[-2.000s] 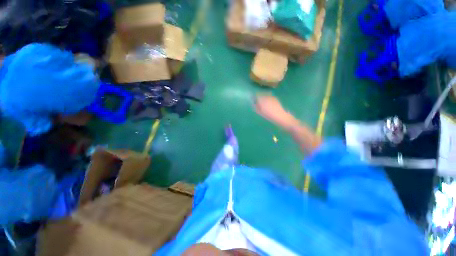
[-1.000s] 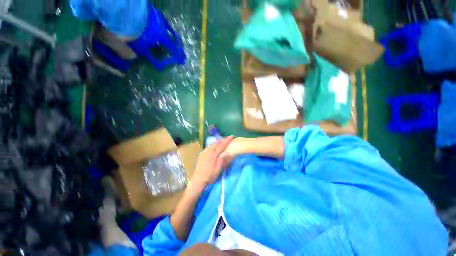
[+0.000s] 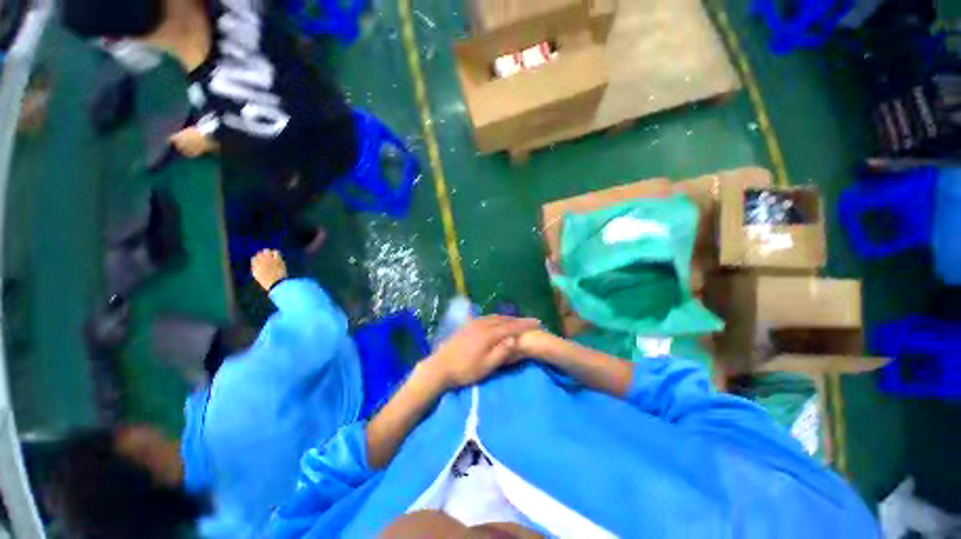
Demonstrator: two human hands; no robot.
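My left hand (image 3: 469, 353) and my right hand (image 3: 534, 343) rest together in front of my light blue smock (image 3: 569, 447), at the lower middle. The left hand lies over the right, its fingers close together. No object shows in the left hand. The right hand's fingers are largely hidden, so its grip is unclear. Nothing is seen being worked on. Nearest ahead to the right is an open brown carton with a green bag liner (image 3: 632, 237).
Other open cartons (image 3: 769, 251) stand on the green floor at right, and a carton with white-red items (image 3: 527, 111) beyond. A green-topped bench (image 3: 63, 253) with dark plastic bags runs at left. A person in blue (image 3: 279, 390) and one in black sit beside it, near blue stools (image 3: 385, 163).
Two seconds ago my right arm was stretched forward; one second ago my hands had come together, and they still are. The view has shifted, now showing the bench and seated people at left.
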